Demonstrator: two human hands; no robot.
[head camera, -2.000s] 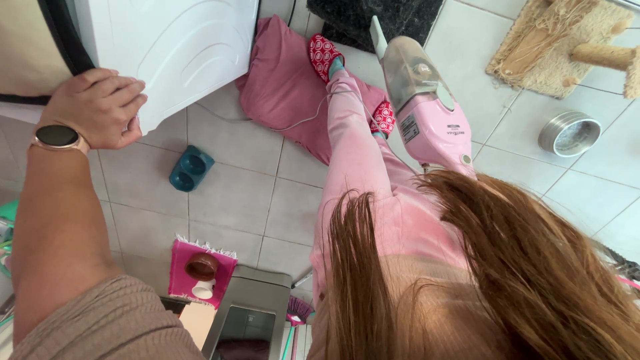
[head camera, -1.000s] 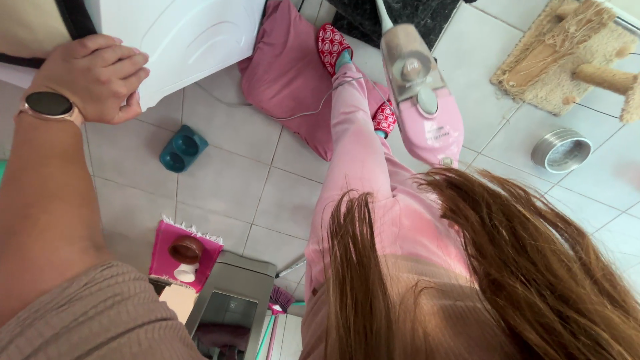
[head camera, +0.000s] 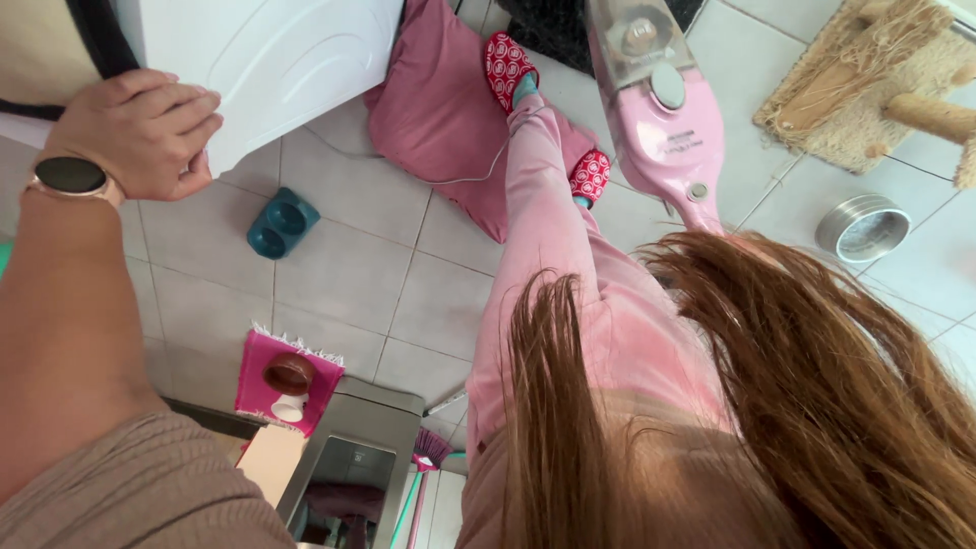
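At the upper left, my left hand (head camera: 141, 133) rests with curled fingers on the corner of a white washing machine (head camera: 282, 69), beside a black strap or edge. A smartwatch is on that wrist. A pink handheld vacuum cleaner (head camera: 671, 130) with a clear dust container hangs nozzle away from me, right of my legs. Its handle end runs under my long hair, which hides my right hand, so its grip cannot be seen. A thin cord crosses the floor and my leg. My red patterned slippers (head camera: 509, 72) are at a crumpled pink cloth or cushion (head camera: 427, 114) on the tiles.
A teal double pet bowl (head camera: 282, 223) stands on the floor. A pink fringed mat (head camera: 255, 374) holds a brown bowl. Near it are a grey bin or appliance (head camera: 377, 400) and a broom (head camera: 433, 446). On the right lie a metal bowl (head camera: 863, 227) and a worn cat scratcher (head camera: 839, 91).
The vacuum has turned slightly and its nozzle end now lies beyond the top edge of the view. My left hand stays at the white corner.
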